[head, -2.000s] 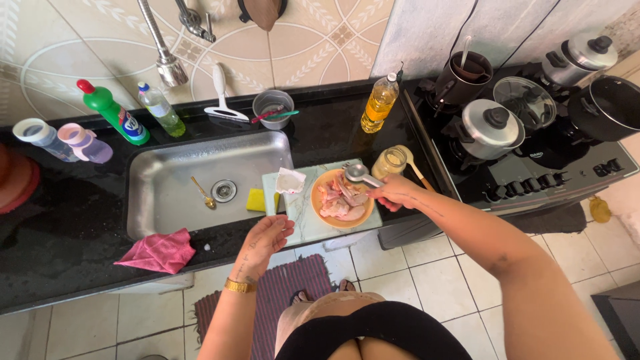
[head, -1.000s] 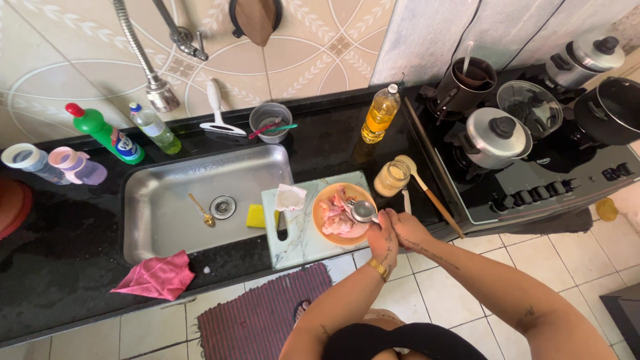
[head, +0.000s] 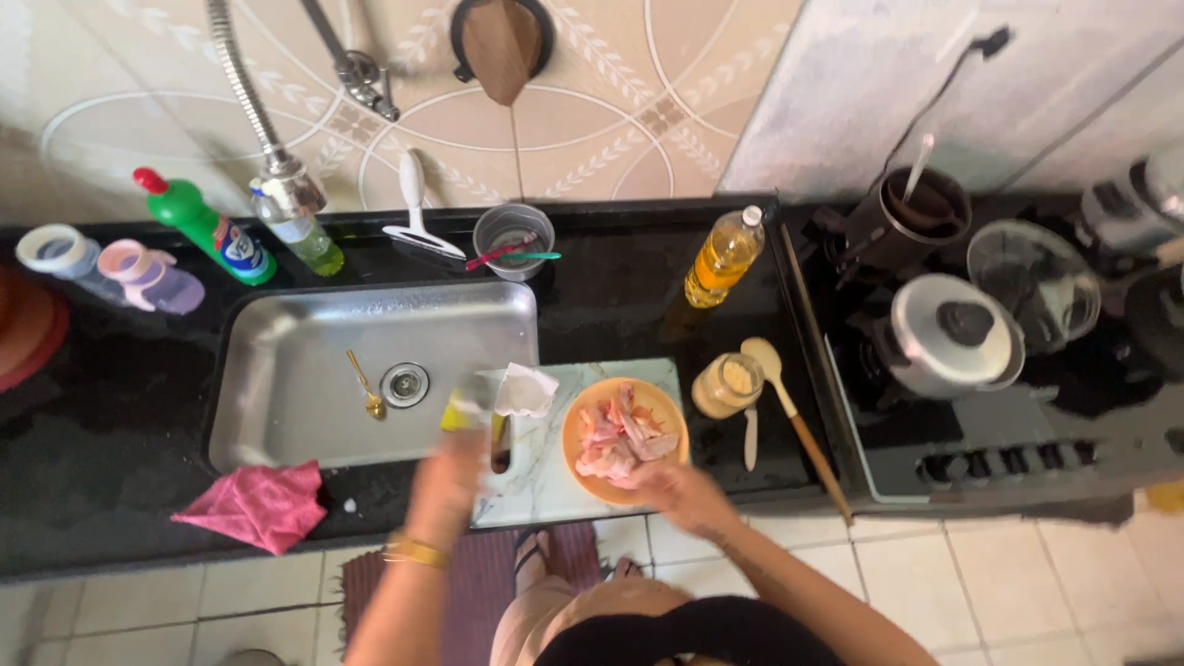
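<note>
My left hand (head: 453,458), blurred, is over the sink's front right corner beside the marble-look cutting board (head: 532,490). A blurred greyish metal utensil (head: 477,393) juts up from its fingers. On the board stands an orange plate (head: 573,462) with raw chicken pieces (head: 615,439). My right hand (head: 680,499) reaches over the plate's lower right rim, its fingertips at the chicken; whether they grip anything is unclear. A crumpled white wrapper or paper (head: 525,390) rests on the board's upper left. The yellow sponge (head: 453,412) is partly hidden behind the left hand's blur.
Right of the board are an open glass jar (head: 728,387), a white-handled knife (head: 750,439), a wooden spoon (head: 800,430) and an oil bottle (head: 724,257). A gold spoon (head: 366,384) lies in the sink (head: 296,370); a pink cloth (head: 259,507) lies in front. The stove (head: 980,444) holds pots.
My hands, together at the metal utensil beside the plate one second ago, have parted. The left has moved left to the sink's corner; the right is at the plate's rim.
</note>
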